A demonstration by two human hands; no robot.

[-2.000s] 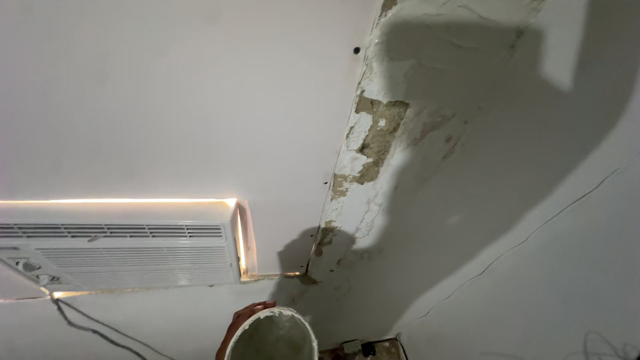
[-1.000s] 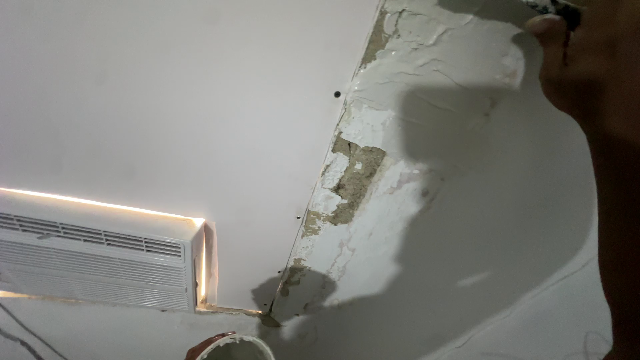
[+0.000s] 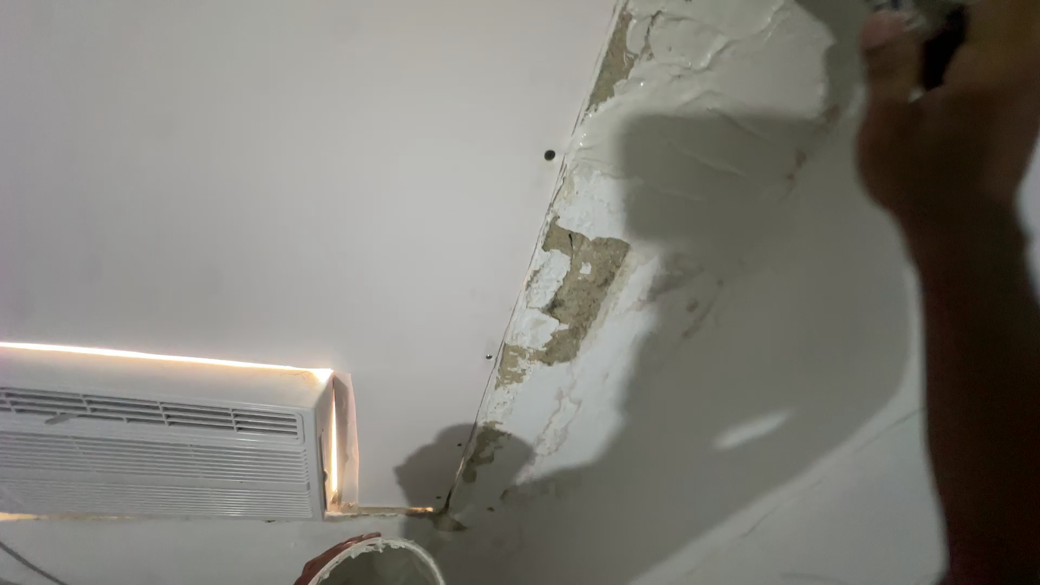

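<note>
At the bottom edge, my left hand (image 3: 329,561) holds a round bucket (image 3: 418,554) by its side; white compound coats the rim. My right hand (image 3: 934,122) is raised at the upper right, its fingers closed on the handle of a tool (image 3: 946,49) with a dark part; the rest of it is cut off by the frame. Left of that hand, wet-looking white compound (image 3: 715,57) is spread on the wall. Below it are peeled patches of bare plaster (image 3: 589,276) along the corner joint.
A white window air conditioner (image 3: 154,455) sits in the lower left, light leaking round its edges. A smooth white panel (image 3: 284,179) with dark holes borders the damaged strip. A cable (image 3: 28,561) hangs at the lower left. A thin crack (image 3: 853,443) crosses the right wall.
My right hand and forearm, not seen two seconds ago, have come into view at the right. The bucket remains in my left hand. The view has shifted.
</note>
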